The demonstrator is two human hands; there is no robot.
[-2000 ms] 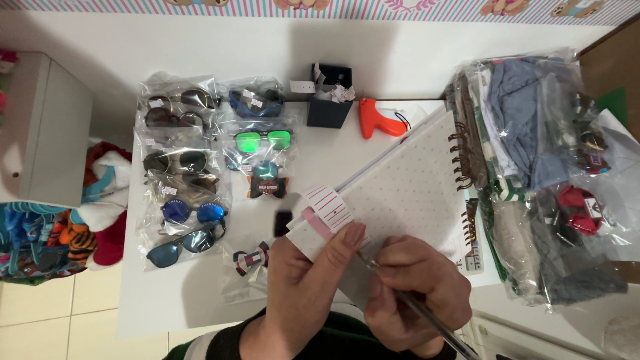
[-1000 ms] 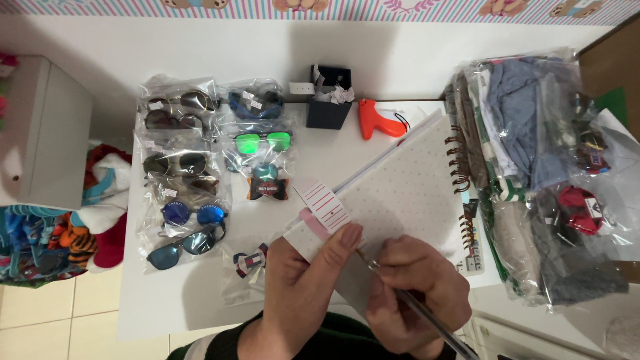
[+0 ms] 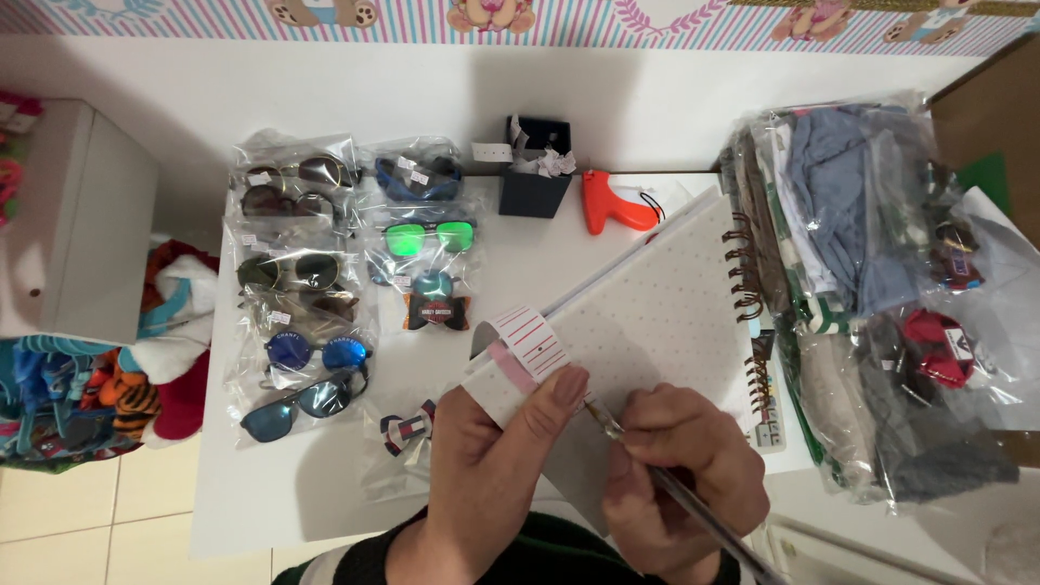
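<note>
My left hand (image 3: 508, 443) pinches a strip of white labels with red lines (image 3: 532, 345) under its thumb, at the lower corner of a spiral-bound notebook (image 3: 642, 301). The strip curls over a pink band on a pale dotted piece beneath it. My right hand (image 3: 686, 475) grips a clear-barrelled pen (image 3: 699, 508), its tip close to the left thumb and the strip. The hands are near each other but apart. Just left of my left hand lies a bow in a clear bag (image 3: 408, 426).
Bagged sunglasses (image 3: 305, 345) lie in two columns at the left. A dark box with paper scraps (image 3: 532, 191) and an orange tagging gun (image 3: 613, 207) stand beyond the notebook. Bagged clothes (image 3: 853, 219) are stacked at the right. A grey cabinet (image 3: 122, 219) is far left.
</note>
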